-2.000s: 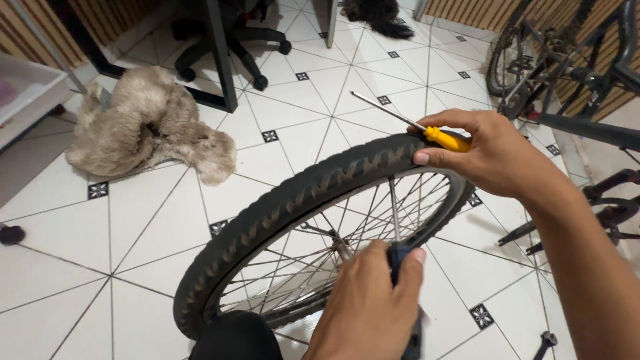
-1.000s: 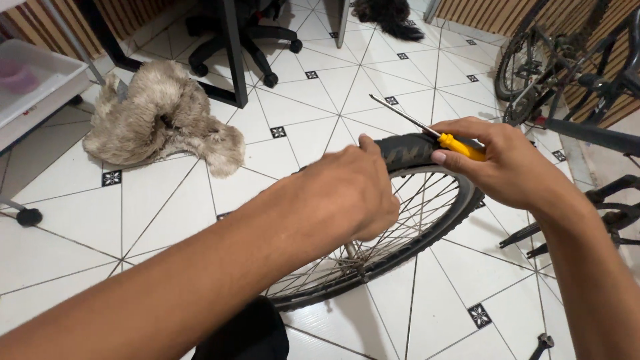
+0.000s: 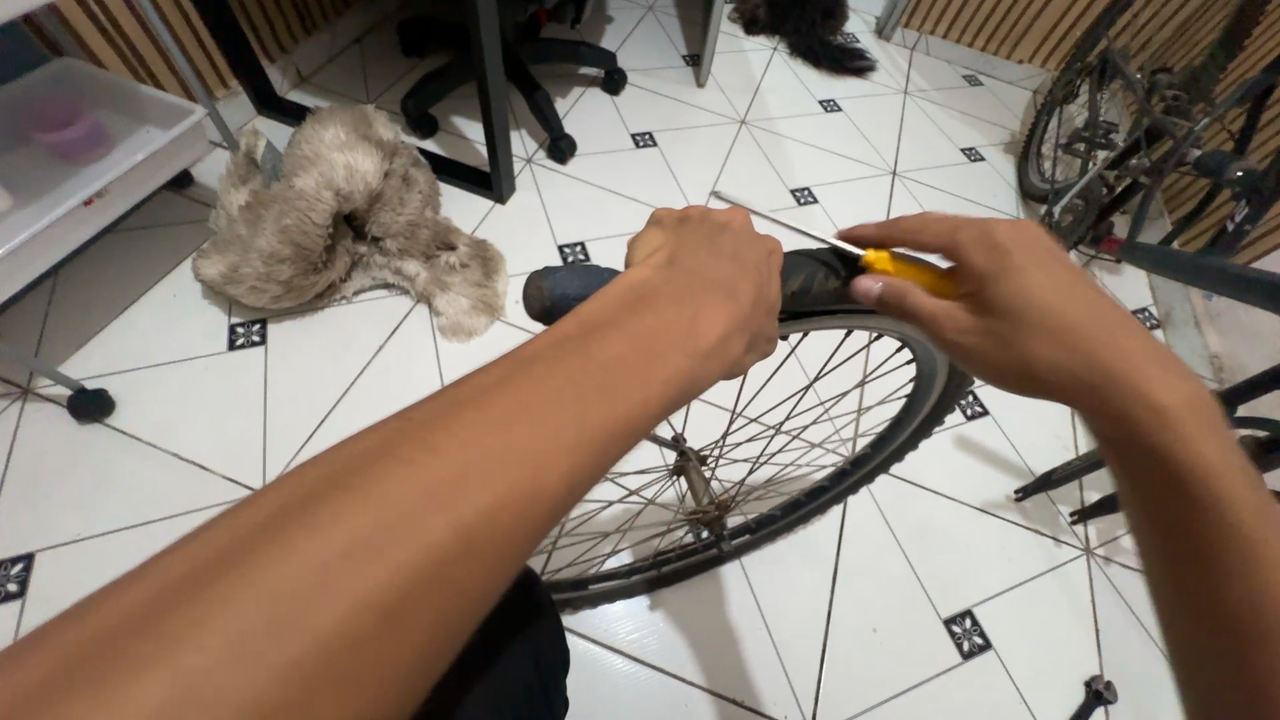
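Observation:
A bicycle wheel (image 3: 915,390) with wire spokes and a black knobby tire stands tilted in front of me. My left hand (image 3: 705,290) is closed around a tool's dark handle (image 3: 568,292), whose rounded end sticks out to the left above the rim; its shaft is hidden. Close by on the right, my right hand (image 3: 990,300) pinches a screwdriver with a yellow handle (image 3: 905,272) at the top of the tire, its metal shaft pointing up and left. My left forearm covers the wheel's left part.
A shaggy beige rug or cloth (image 3: 340,220) lies crumpled on the tiled floor. A white tray cart (image 3: 100,170) stands at left, an office chair base (image 3: 530,90) behind. Another bicycle (image 3: 1080,150) and dark fork ends (image 3: 1060,478) are at right; a metal tool (image 3: 1098,692) lies below.
My left hand has risen from below the rim to the tire's top, and its forearm now crosses the view. My right hand still holds the yellow screwdriver at the tire.

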